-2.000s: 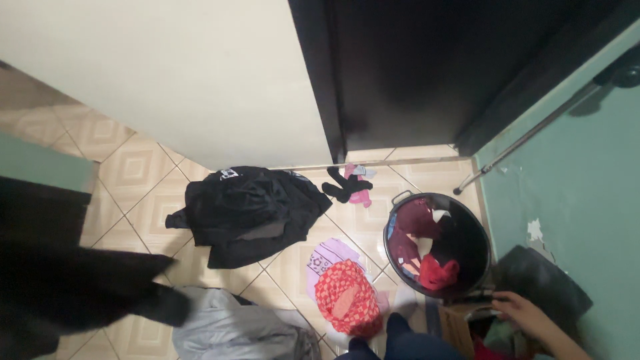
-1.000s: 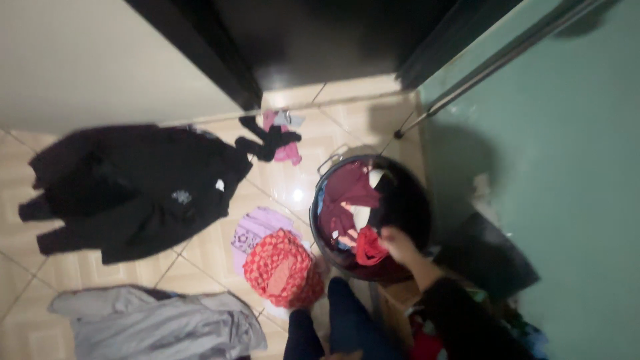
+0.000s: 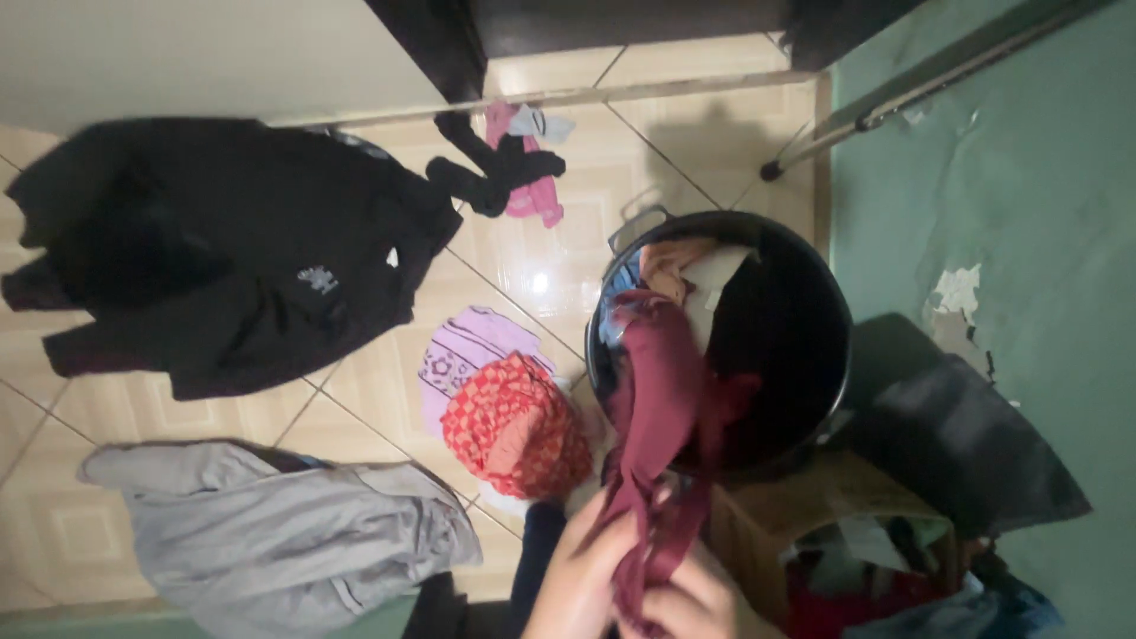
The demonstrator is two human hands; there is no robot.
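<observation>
My left hand point(image 3: 586, 568) and my right hand point(image 3: 697, 590) both grip a maroon garment point(image 3: 658, 390) at the lower middle. It hangs from them over the near left rim of a round black tub point(image 3: 839, 311). Inside the tub lie an orange-brown cloth point(image 3: 674, 264), a whitish cloth point(image 3: 714, 284) and blue cloth point(image 3: 619, 293). A blurred red patch shows beside the maroon garment. Left of the tub, a red patterned cloth bundle point(image 3: 519, 426) rests against a lilac cloth with a flower print point(image 3: 479, 342) on the tiles.
A black garment point(image 3: 222, 257) and a grey garment point(image 3: 293, 532) lie on the floor at left. Black socks point(image 3: 484, 173) and pink items point(image 3: 532, 195) are near the doorway. A metal pole point(image 3: 821, 140) leans by the green wall. A cardboard box point(image 3: 754, 532) holding clothes stands at lower right.
One second ago a hand was at the red cloth in the tub and the maroon garment lay inside; now both my hands hold the maroon garment. The view has moved closer.
</observation>
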